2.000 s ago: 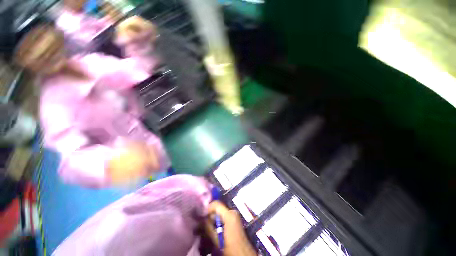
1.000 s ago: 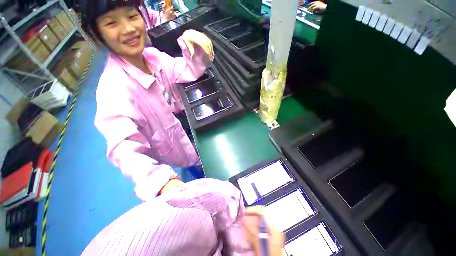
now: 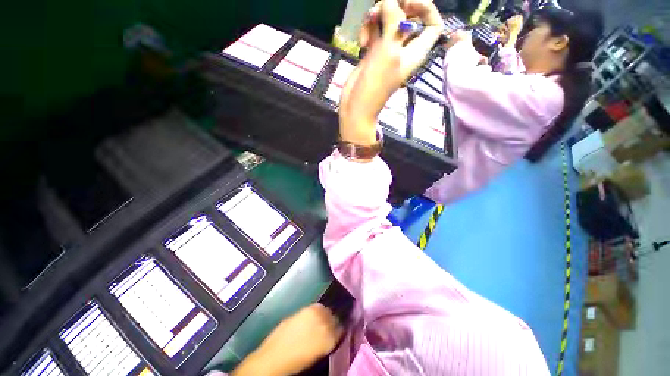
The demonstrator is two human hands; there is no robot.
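Note:
The black phone tray (image 3: 276, 275) lies on the green mat at lower left. Several lit smartphones (image 3: 213, 258) show white screens with lines of text and dark bars. My right hand (image 3: 400, 37) is raised at the top centre, with a brown watch strap at the wrist, and holds a blue pen (image 3: 409, 27), partly hidden by the fingers. My left hand (image 3: 297, 339) is low at the bottom, against my right sleeve near the elbow. Its fingers are hidden, so its grip does not show.
A stack of black foam trays (image 3: 272, 121) stands behind my right forearm, its top phones white with red lines. A rear foam tray (image 3: 88, 239) is dark at left. A person in a pink smock (image 3: 499, 110) is at upper right. Cartons (image 3: 608, 301) stand beyond the blue floor.
The view has swung from the left-hand neighbour to the right side. My right hand, with the pen, has gone from low beside the lit phones to raised. My left hand has come into view.

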